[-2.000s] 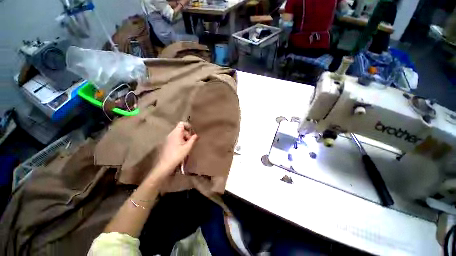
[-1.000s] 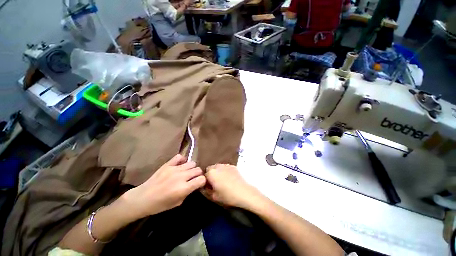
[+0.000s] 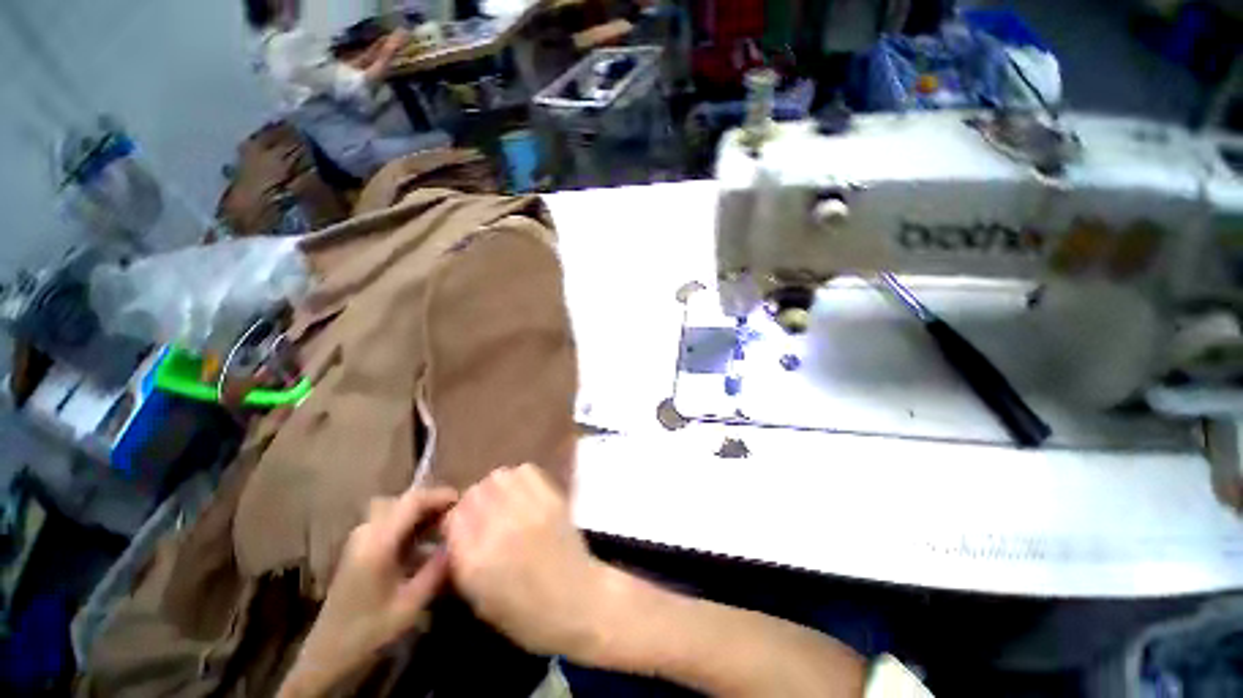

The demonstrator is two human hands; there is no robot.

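The brown garment piece (image 3: 498,327) lies spread over the left end of the white table and hangs off its front edge. A narrow white-edged strip (image 3: 427,443) runs along a seam in it. My left hand (image 3: 375,580) and my right hand (image 3: 525,559) meet at the cloth's near edge with fingers bent, pinching the cloth near the strip's lower end. The fingertips are blurred and partly hidden. The white sewing machine (image 3: 900,225) stands to the right, its lit needle area (image 3: 740,341) away from both hands and the cloth.
A black-handled tool (image 3: 988,382) lies under the machine arm. The white table (image 3: 845,505) has a dark front edge. A green-rimmed basket (image 3: 280,396) and clear plastic bag (image 3: 205,293) are at left. A person's arm (image 3: 368,62) and a grey bin (image 3: 600,79) are behind.
My right hand came in and joined my left hand, which moved down to the cloth's near edge. The view has since turned right, and both hands stay together at the cloth.
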